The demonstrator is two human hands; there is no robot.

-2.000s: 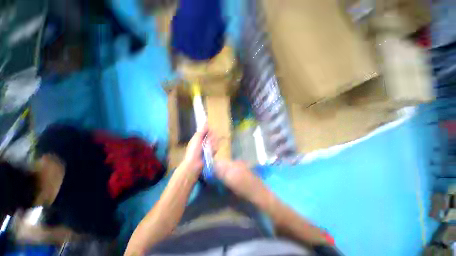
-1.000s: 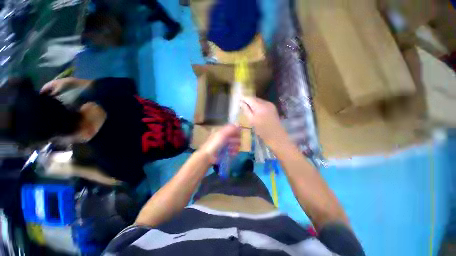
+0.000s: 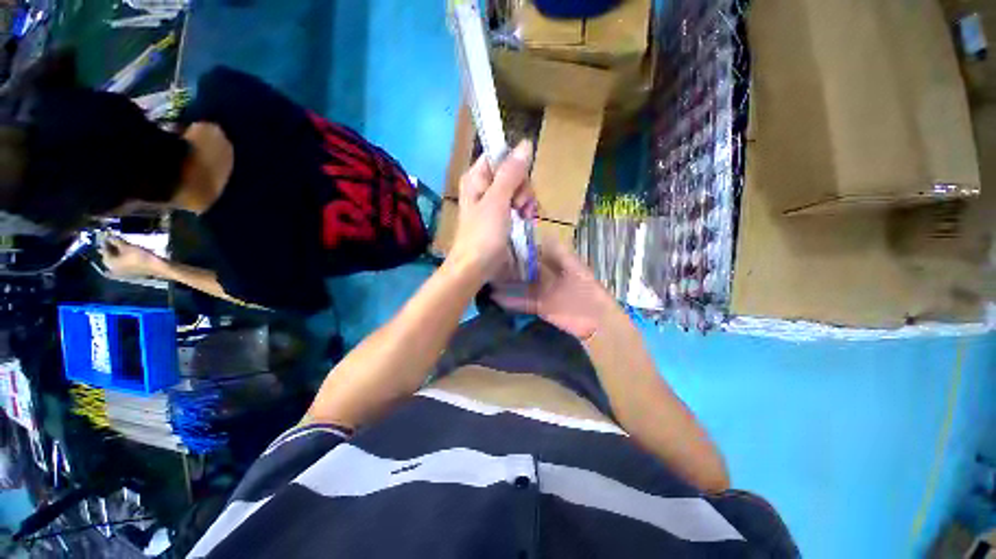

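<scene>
A bundle of long, thin white strips (image 3: 478,82) stands out ahead of me, slightly tilted. My left hand (image 3: 494,207) is closed around its lower part. Blue lead wires (image 3: 531,260) show at the near end, just below that hand. My right hand (image 3: 559,293) is beside the blue end, palm turned up and fingers spread; it is a little blurred, and whether it touches the wires is unclear. The far end of the bundle reaches the top edge of the picture.
An open carton (image 3: 568,164) is ahead. More strips with yellow wires (image 3: 620,246) stand right of it, beside a film-wrapped stack (image 3: 694,164) and large brown cartons (image 3: 863,109). A person in a dark shirt (image 3: 273,197) is at left, near a blue bin (image 3: 118,347).
My left hand and the strips have moved forward, away from my body. My right hand has come down from the strips' upper part to the blue end and opened. The view has shifted and sharpened.
</scene>
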